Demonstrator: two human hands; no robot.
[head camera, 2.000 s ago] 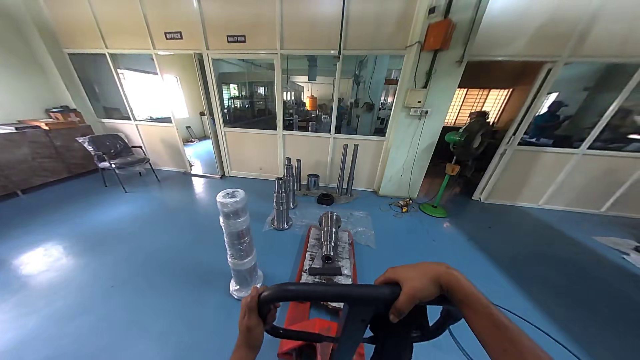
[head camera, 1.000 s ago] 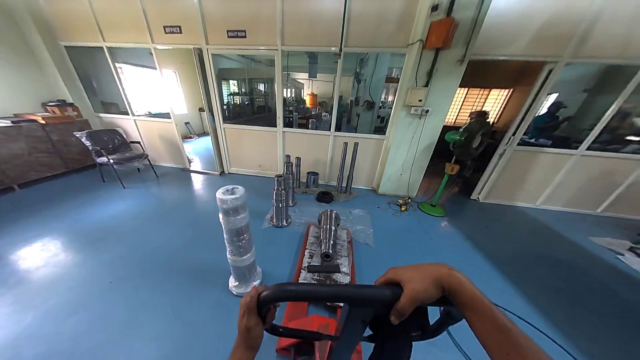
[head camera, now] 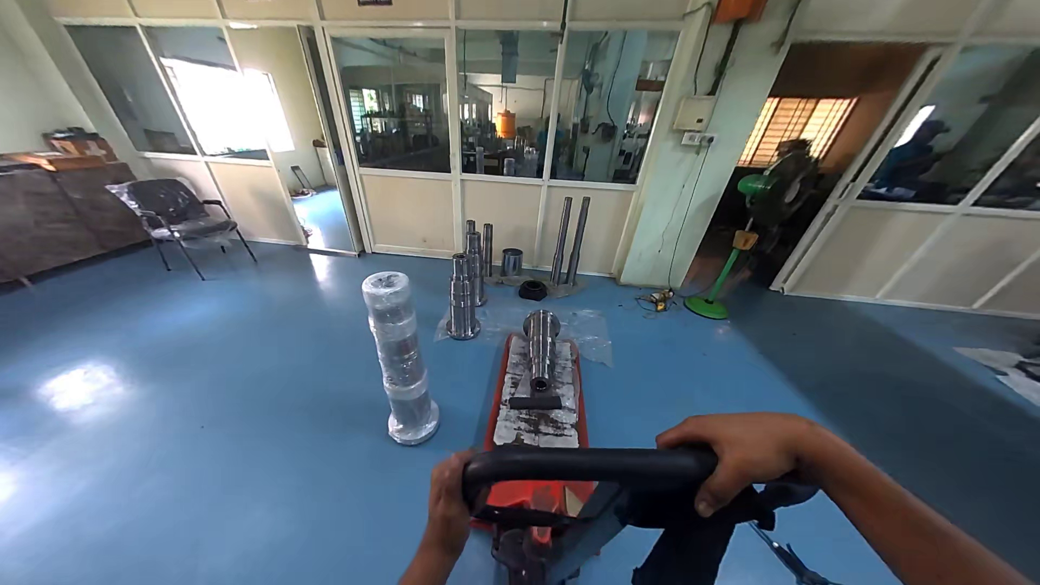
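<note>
My left hand point(head camera: 448, 497) grips the left end of the black loop handle point(head camera: 589, 465) of a red pallet truck point(head camera: 497, 398). Over the handle's right corner my right hand point(head camera: 735, 455) is closed, thumb toward me. Beyond the handle, a stepped metal shaft with a flange point(head camera: 541, 349) lies lengthwise on the truck's worn, pale-covered deck, with a short dark bar point(head camera: 535, 402) across the deck at its near end. Left of the truck, a plastic-wrapped flanged cylinder point(head camera: 400, 357) stands upright on the floor.
Ahead stand a stepped metal shaft point(head camera: 462, 296), two leaning metal rods point(head camera: 578, 241) and a black ring point(head camera: 533, 290), near plastic sheeting point(head camera: 591, 333). A green pedestal fan point(head camera: 727, 272) is by the right doorway, a yellow tool point(head camera: 660, 299) beside it. A chair point(head camera: 183, 213) stands left; a person point(head camera: 914, 158) is behind glass.
</note>
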